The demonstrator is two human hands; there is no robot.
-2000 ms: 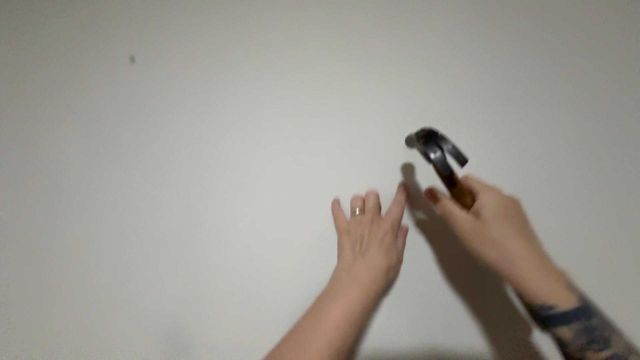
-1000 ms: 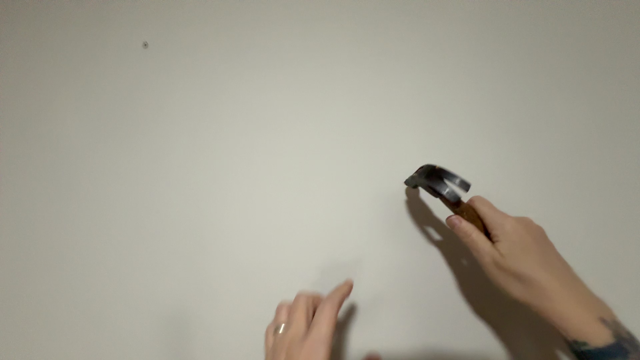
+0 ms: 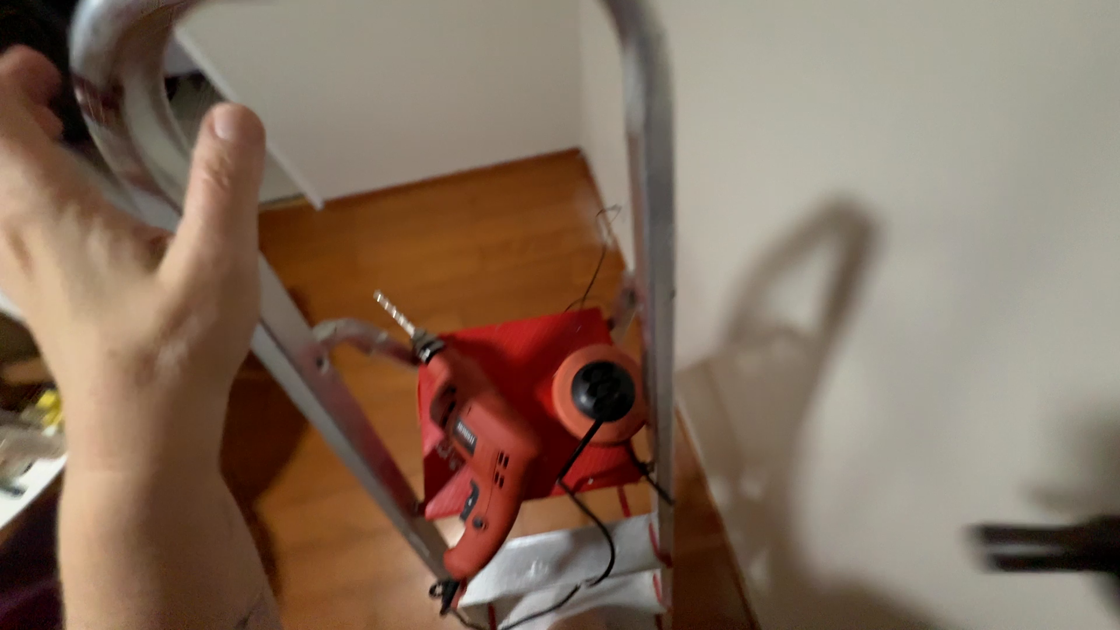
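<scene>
My left hand [image 3: 131,236] is raised at the left, thumb and fingers apart, by the curved top rail of a metal stepladder [image 3: 652,175]; whether it touches the rail is unclear. On the ladder's red platform [image 3: 525,337] lies a red corded power drill [image 3: 490,437] with a masonry bit [image 3: 394,313]. Beside it sits an orange round thing with a black centre [image 3: 602,391], perhaps a cable reel, with a black cord running from it. A dark, blurred part of the claw hammer [image 3: 1041,547] shows at the right edge. My right hand is out of the frame.
A pale wall [image 3: 945,131] bearing shadows rises on the right. Wooden flooring [image 3: 394,236] lies below, with a white panel [image 3: 394,87] behind. Light ladder steps [image 3: 569,560] show under the platform. Blurred items on a white surface [image 3: 31,490] are at the lower left.
The view has swung from the wall down to the ladder and floor. The hammer, held in my right hand before, now shows only partly at the right edge, and that hand has left the view.
</scene>
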